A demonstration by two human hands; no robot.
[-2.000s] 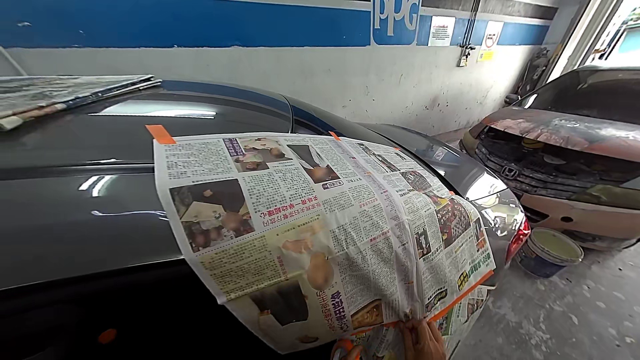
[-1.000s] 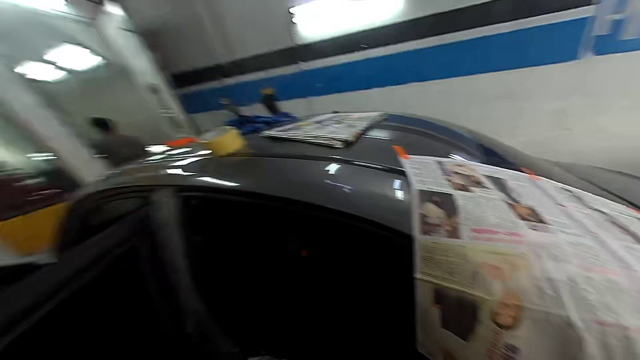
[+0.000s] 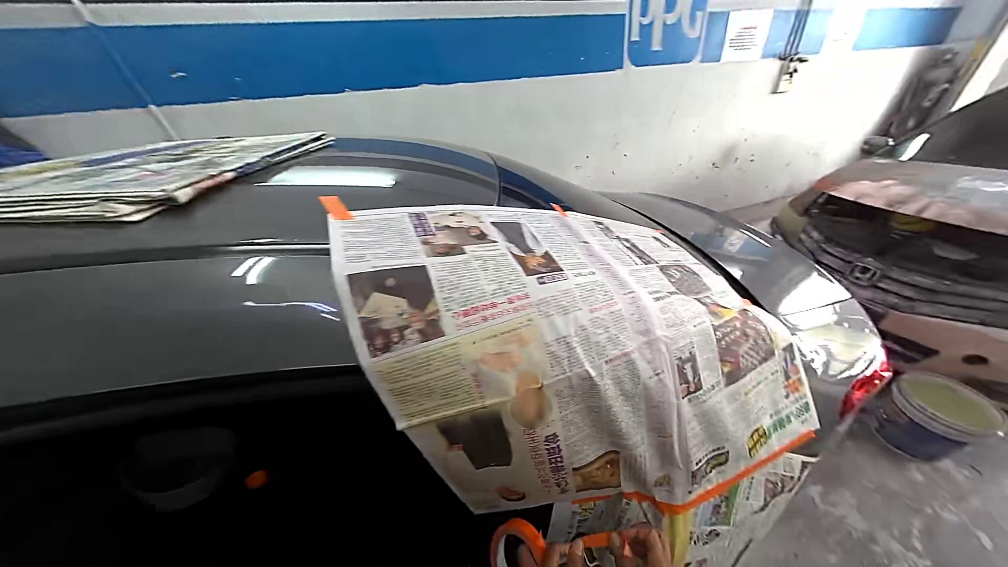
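A newspaper sheet (image 3: 583, 346) lies over the rear side of a dark grey car (image 3: 181, 323), held by small orange tape pieces along its top edge and an orange masking tape strip (image 3: 748, 472) along its lower right edge. More newspaper (image 3: 732, 512) shows below that strip. At the bottom edge, my left hand (image 3: 563, 554) is on a roll of orange masking tape (image 3: 517, 535). Just beside it, my right hand (image 3: 642, 545) pinches the orange tape running out from the roll. Both hands are partly cut off by the frame.
A folded newspaper stack (image 3: 157, 177) rests on the car roof at the left. A bucket (image 3: 937, 413) stands on the floor by the tail light (image 3: 866, 386). Another car (image 3: 913, 244) is at the right, and a white and blue wall (image 3: 409, 102) runs behind.
The view swung left along the car and came back. Two seconds ago a hand was at the newspaper's lower edge; now both hands are at the orange tape, lower in view.
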